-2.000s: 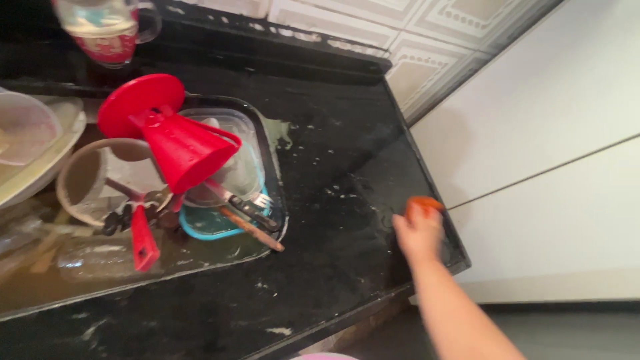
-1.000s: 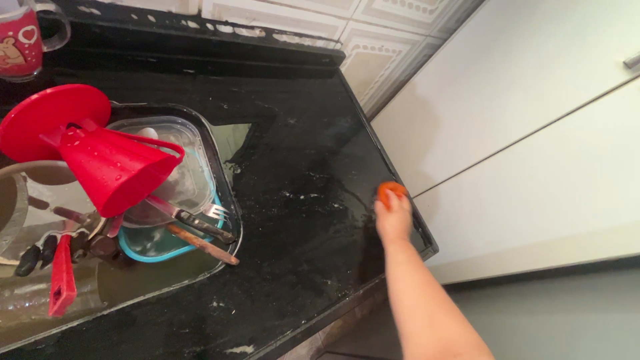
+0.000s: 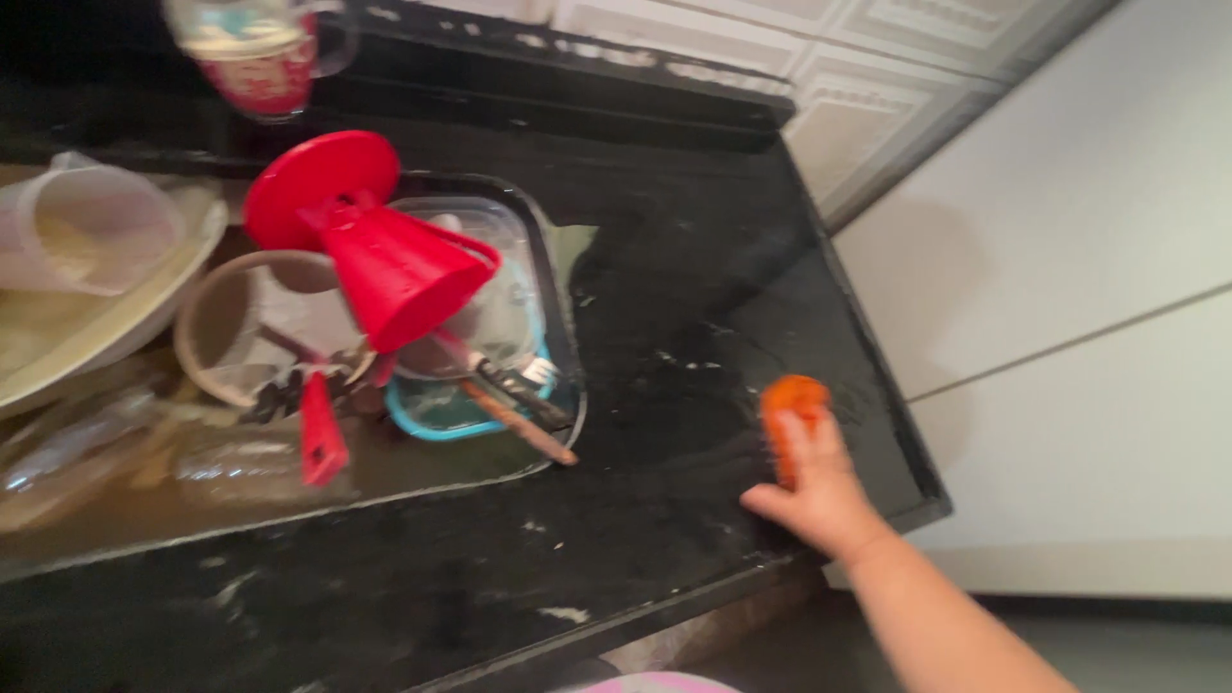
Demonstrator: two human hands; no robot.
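My right hand (image 3: 813, 486) holds an orange sponge or scrubber (image 3: 793, 414) flat against the wet black stone countertop (image 3: 674, 433), near its right end. The fingers lie over the orange thing and the thumb points left. My left hand is out of view. To the left, the sink basin holds murky water and dishes. A red plastic funnel-shaped holder with a round flange (image 3: 409, 269) lies tilted over a clear container (image 3: 500, 260) and a blue-rimmed one (image 3: 423, 423).
A pot (image 3: 207, 337), a red-handled utensil (image 3: 320, 433), knives, a fork, and a measuring jug (image 3: 106, 226) on a large bowl (image 3: 183, 250) crowd the sink. A red mug (image 3: 265, 82) stands behind it. White cabinet doors (image 3: 1088, 289) border the counter's right side; a tiled wall (image 3: 857, 115) rises behind.
The orange thing and my right hand have moved from the counter's right edge a little inward, to the left. The view has shifted back and forth.
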